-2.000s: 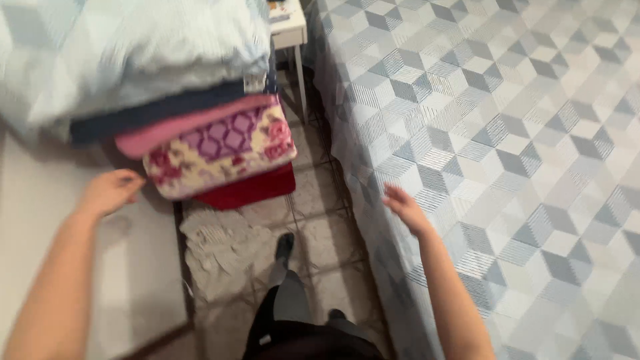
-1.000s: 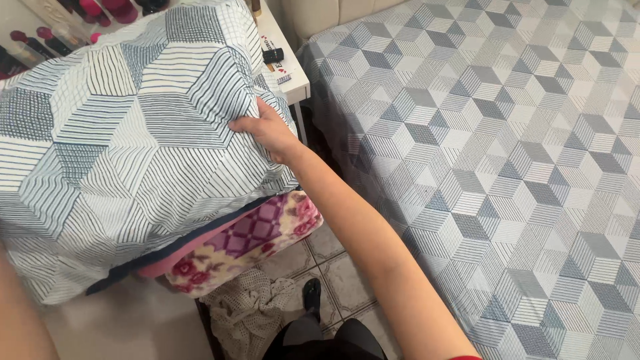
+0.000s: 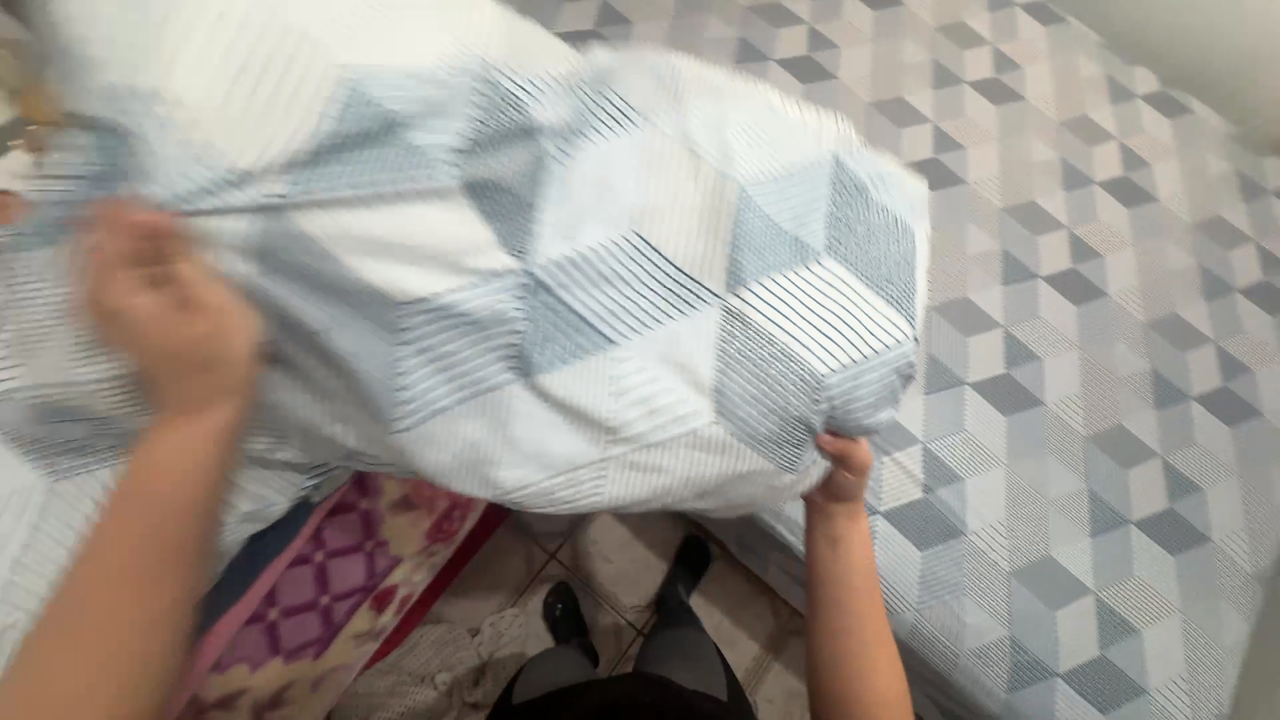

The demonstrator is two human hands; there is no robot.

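Observation:
A pillow in a blue, grey and white geometric pillowcase (image 3: 620, 300) is lifted in front of me, partly blurred. My right hand (image 3: 845, 468) grips its lower right corner, the fabric bunched above the fingers. My left hand (image 3: 165, 300), blurred, is closed on its left end. More fabric of the same pattern lies under and behind my left hand. To the right, a bed with a matching patterned cover (image 3: 1060, 430) runs along the side, partly hidden by the pillow.
Folded blankets, one with a purple and floral print (image 3: 325, 590), are stacked at lower left. A crocheted rug (image 3: 440, 665) lies on the tiled floor (image 3: 610, 550) by my feet. A pale wall (image 3: 1200, 50) edges the bed at upper right.
The pillow, on the stack at left one second ago with my right hand on it, is now raised and stretches toward the bed. My left hand has come into view, holding it.

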